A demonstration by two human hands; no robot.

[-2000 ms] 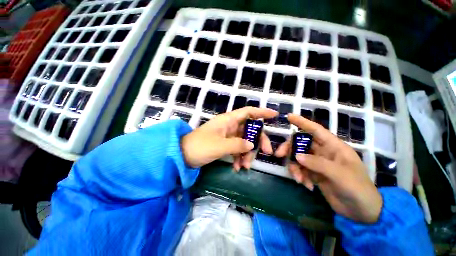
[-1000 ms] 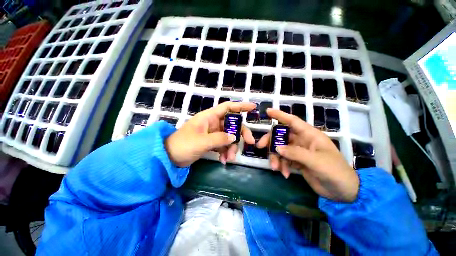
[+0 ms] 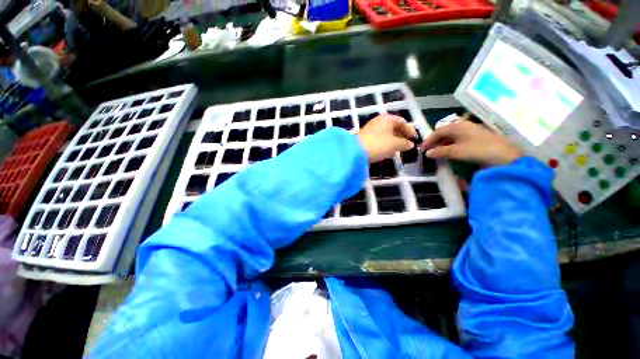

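The white foam tray (image 3: pixel 407 219) lies in front of me, its pockets holding dark smartwatch units (image 3: pixel 390 199). My left hand (image 3: pixel 384 137) is over the tray's right part, fingers bent down, fingertips close to those of my right hand. My right hand (image 3: pixel 471 143) reaches in from the right over the tray's right edge, thumb and fingers nearly together. Something small and dark shows between the two hands' fingertips. It is too small and covered to tell whether either hand grips it or it lies in a pocket. No lit screen shows there.
The tester (image 3: pixel 561 119) stands at right with a bright display and coloured buttons. A second foam tray stack (image 3: pixel 119 247) is at left, with a red tray (image 3: pixel 31 158) beyond it. Another red tray (image 3: pixel 421 12), white crumpled material and a person's arm are at the back.
The view has tilted up and turned right, showing more of the tester and bench back. Both hands have moved to the tray's right side; the two lit units no longer show.
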